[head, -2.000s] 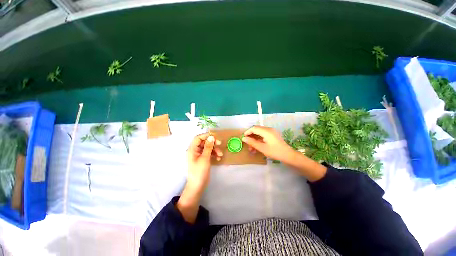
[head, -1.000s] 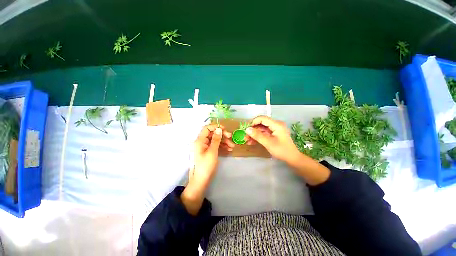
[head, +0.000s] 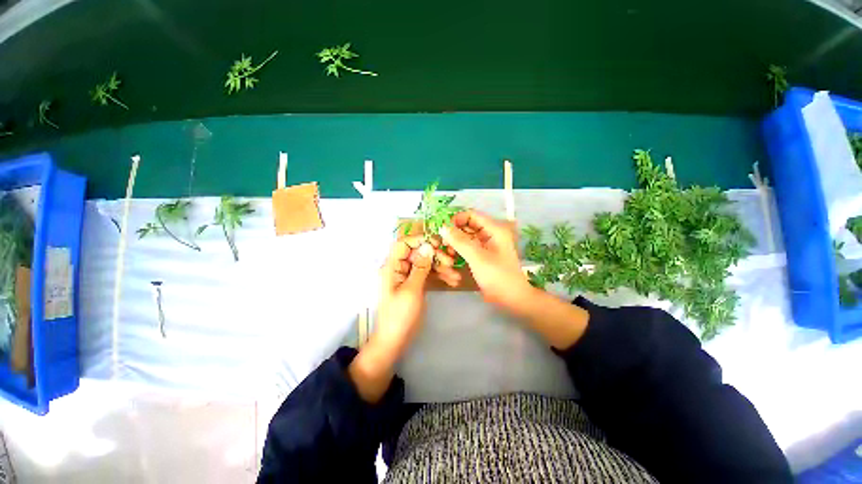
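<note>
My bare left hand [head: 408, 276] holds a green leaf sprig [head: 431, 210] upright by its stem, leaves pointing away from me. My bare right hand [head: 484, 248] meets it, its fingertips closed at the sprig's leaves and stem; whether a separate small leaf piece is between them cannot be told. Both hands are over the brown cardboard pad [head: 460, 281], of which only parts show. The green round dish is almost wholly hidden by the hands. The loose green foliage pile [head: 652, 248] lies right of the pad.
Sprigs such as this one [head: 346, 62] lie spaced on the dark green belt [head: 529, 57]. Two sprigs, a small cardboard square [head: 298, 209] and a thin dark stem [head: 160, 308] lie on the white cover at left. Blue bins stand at far left [head: 64, 293] and far right [head: 792, 217].
My right hand has moved left from beside the green dish to the sprig in my left hand. The hands now cover the dish. The view has shifted, and belt sprigs appear farther right.
</note>
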